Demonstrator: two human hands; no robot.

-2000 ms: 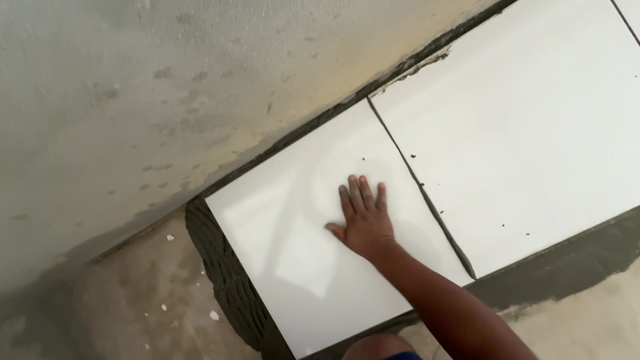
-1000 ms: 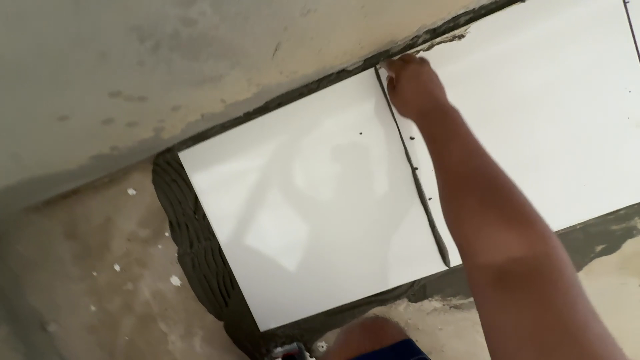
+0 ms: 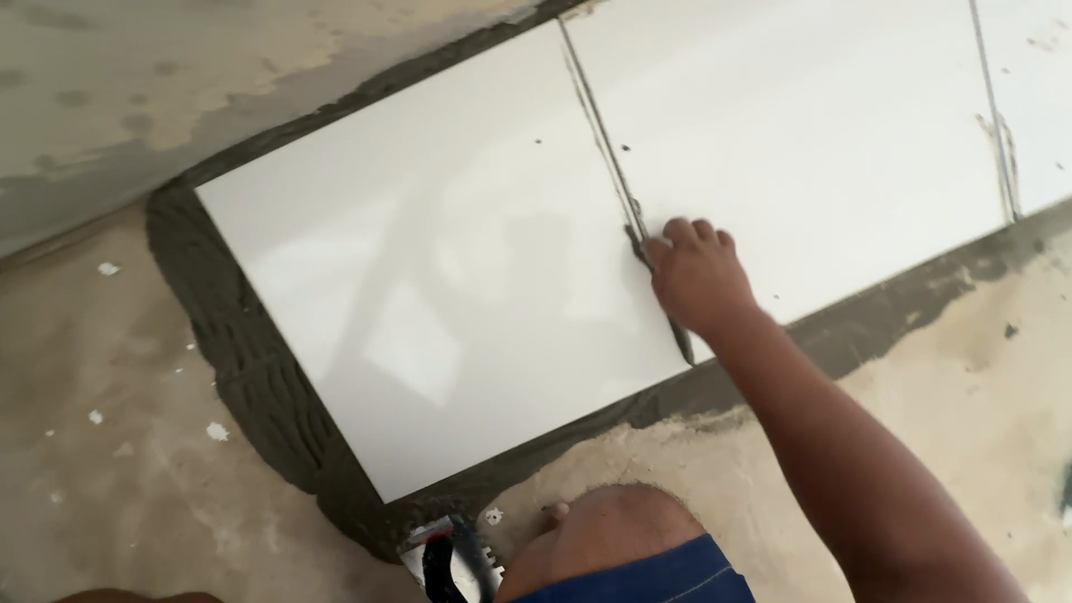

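Over the joint between two large white tiles is my right hand, fingers curled, its fingertips at the grey mortar in that joint. Whether the fingers pinch anything is hidden. The left white tile lies flat on ridged grey mortar, which shows past its left edge. The right white tile lies beside it. Thin smears of mortar run along the upper part of the joint. My left hand is not in view. At the bottom, a notched trowel with a black handle rests by the mortar, partly behind my knee.
A stained wall runs along the tiles' upper side, with mortar at its foot. Bare concrete floor with white flecks lies at the left. My bent knee is at the bottom. A further white tile continues the row at the right.
My right hand first lay spread on the left tile, then went to the joint's wall end, and is now farther down it. Mortar smears now line the joint's upper part.
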